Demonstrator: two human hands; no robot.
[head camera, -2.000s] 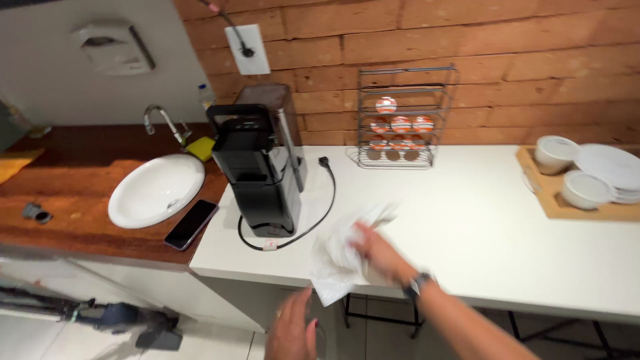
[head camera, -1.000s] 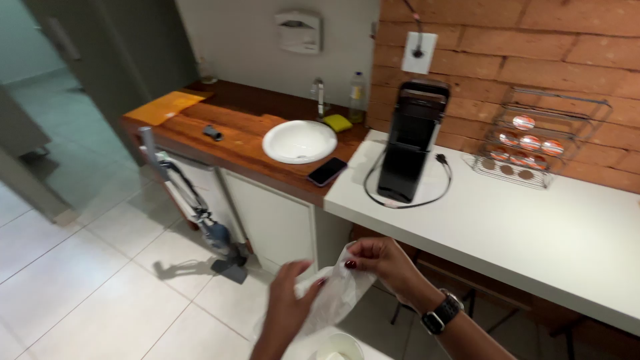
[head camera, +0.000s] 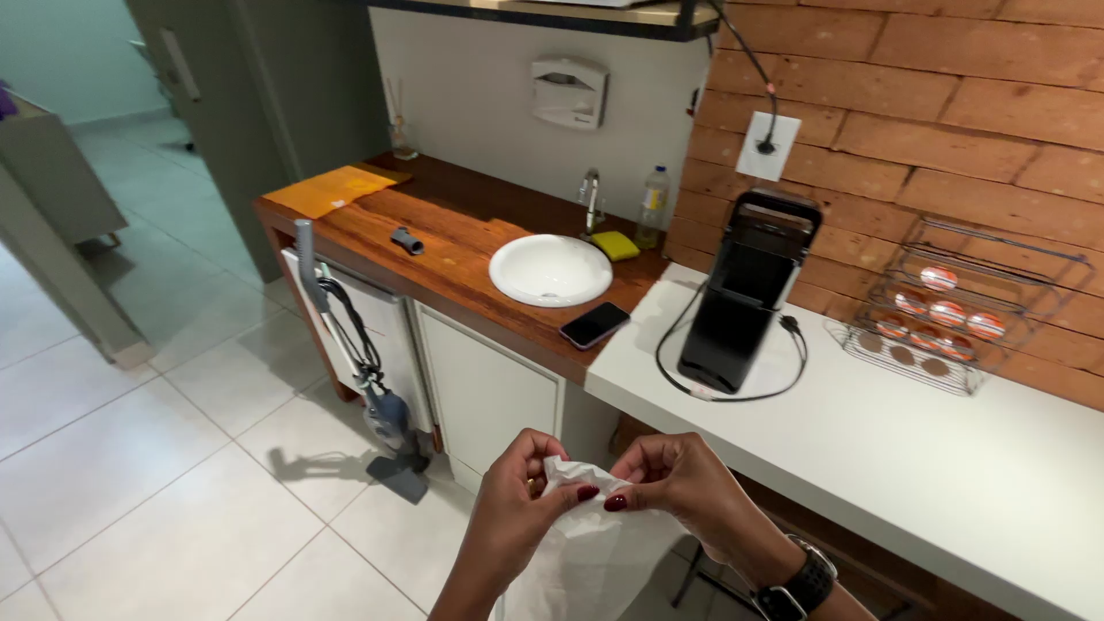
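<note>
Both of my hands pinch the top edge of a thin white plastic bag (head camera: 595, 552), which hangs down between them at the bottom centre of the head view. My left hand (head camera: 526, 500) grips it on the left. My right hand (head camera: 677, 487), with a black-banded watch on its wrist, grips it a little to the right, the two thumbs nearly touching. Beyond them, a black capsule coffee machine (head camera: 746, 293) stands on the white countertop (head camera: 871, 440), its cable looped around its base. The lower part of the bag runs out of view.
To the left, a wooden counter (head camera: 457, 250) holds a white basin (head camera: 550, 272), a smartphone (head camera: 595, 325), a yellow cloth (head camera: 615, 245) and an orange mat (head camera: 336, 190). An upright vacuum cleaner (head camera: 384, 414) leans against the cabinet. A wire capsule rack (head camera: 949, 319) stands at right.
My right hand has left the white countertop, where it pressed the crumpled white material two seconds ago. Both hands now hold the bag's edge close together. The view has swung left.
</note>
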